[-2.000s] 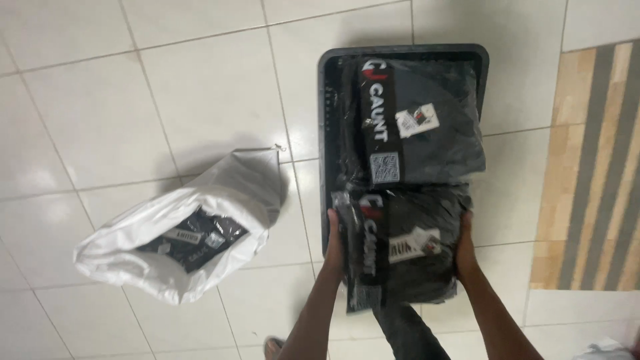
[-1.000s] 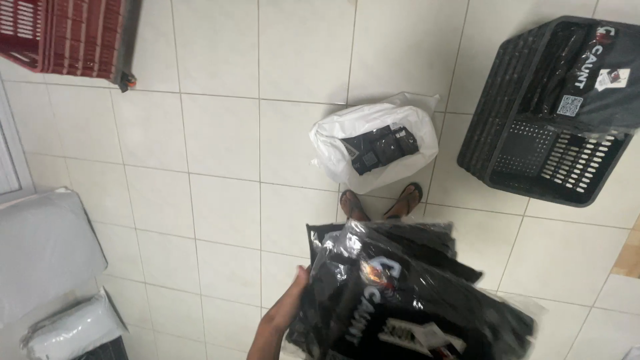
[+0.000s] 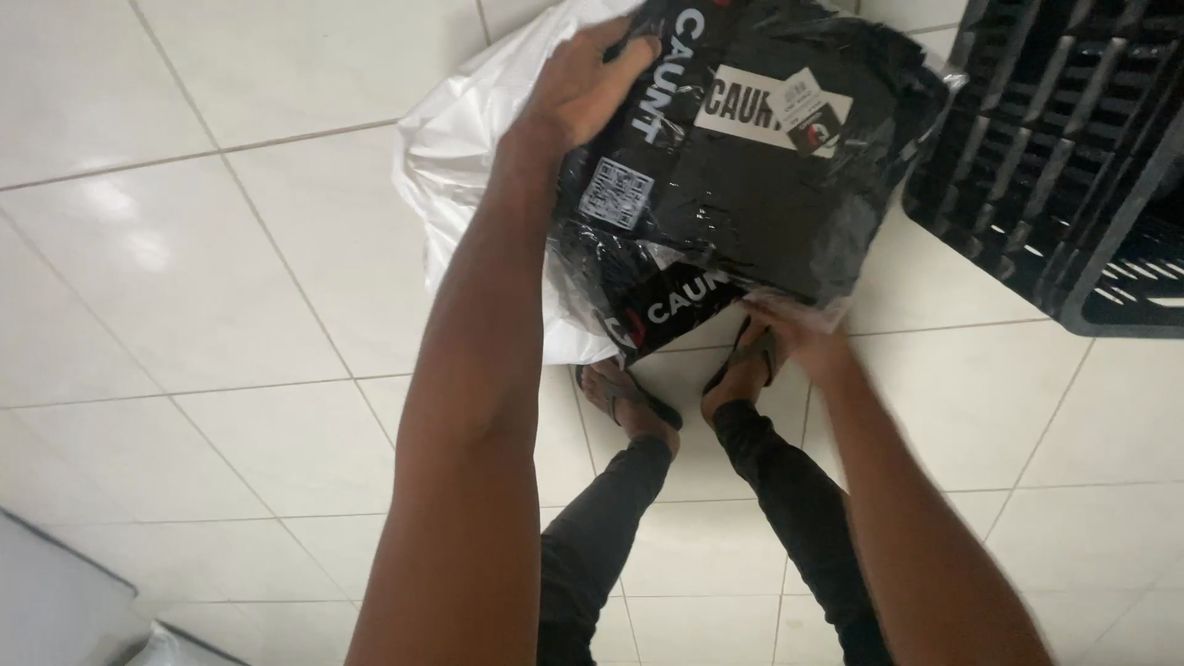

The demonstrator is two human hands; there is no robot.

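My left hand [image 3: 587, 88] grips the left edge of a clear-wrapped package of dark folded clothing [image 3: 768, 203], thumb on top, fingers hidden. At the package's lower right corner, my right hand [image 3: 800, 338] holds the plastic wrap, its fingers partly underneath. A second wrapped dark package [image 3: 680, 310] sticks out below the first one. Both lie over the white plastic sack [image 3: 462, 166], whose opening is hidden by them. The top package bears lettering, a printed code and a paper tag.
A black slatted plastic basket [image 3: 1027, 166] stands at the upper right, close to the packages. My sandaled feet [image 3: 634, 398] are on the tiled floor just below them. Grey-white wrapped things [image 3: 55, 592] lie at the lower left.
The wrapped packages have moved from the basket, two seconds ago, to over the white sack. My right hand, out of sight one second ago, shows again at the packages. The view has shifted much.
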